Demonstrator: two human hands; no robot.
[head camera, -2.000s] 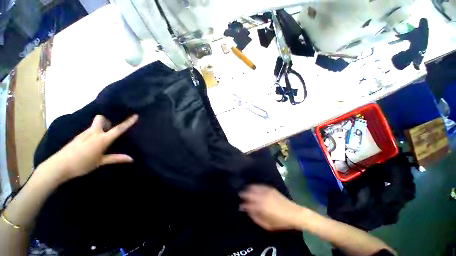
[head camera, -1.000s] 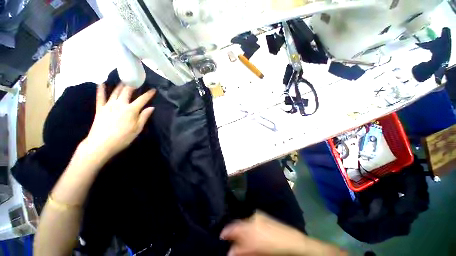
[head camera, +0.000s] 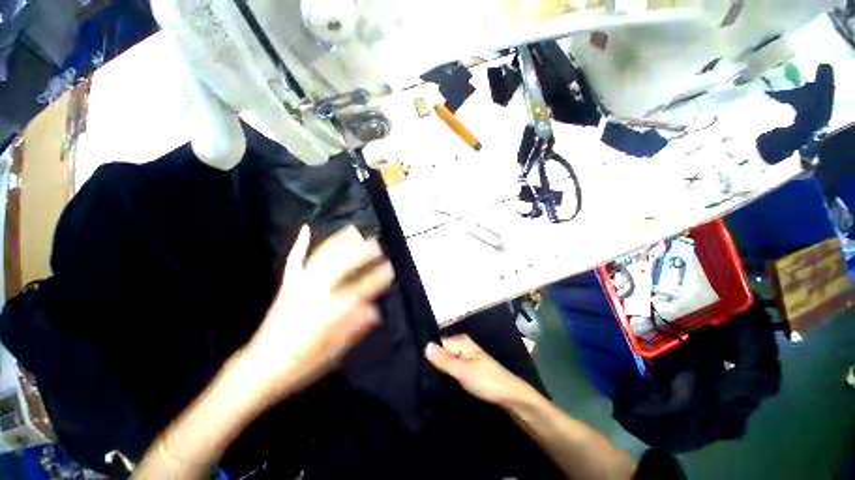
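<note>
The black garment (head camera: 169, 272) covers the left of the table and hangs over the front edge. Its smoother, shiny panel (head camera: 384, 361) runs from the presser foot (head camera: 361, 167) towards me, with a narrow dark edge strip (head camera: 405, 262) on its right. My left hand (head camera: 328, 300), blurred, lies on the panel below the needle, fingers bent; whether it pinches cloth I cannot tell. My right hand (head camera: 469, 367) holds the garment's edge at the table's front edge, thumb on top, other fingers partly hidden. The sewing machine (head camera: 220, 66) stands above the cloth.
Right of the needle on the white table (head camera: 469, 272) lie an orange-handled tool (head camera: 457, 127), black-handled scissors (head camera: 561, 187), pale snips (head camera: 473, 230) and black scraps (head camera: 633, 139). A red basket (head camera: 741, 281) with mixed items is below at right, beside a wooden block (head camera: 814, 286).
My left hand has moved right and towards me, from beside the machine head onto the panel. My right hand has moved up to the table's front edge. The panel's edge now lies straighter.
</note>
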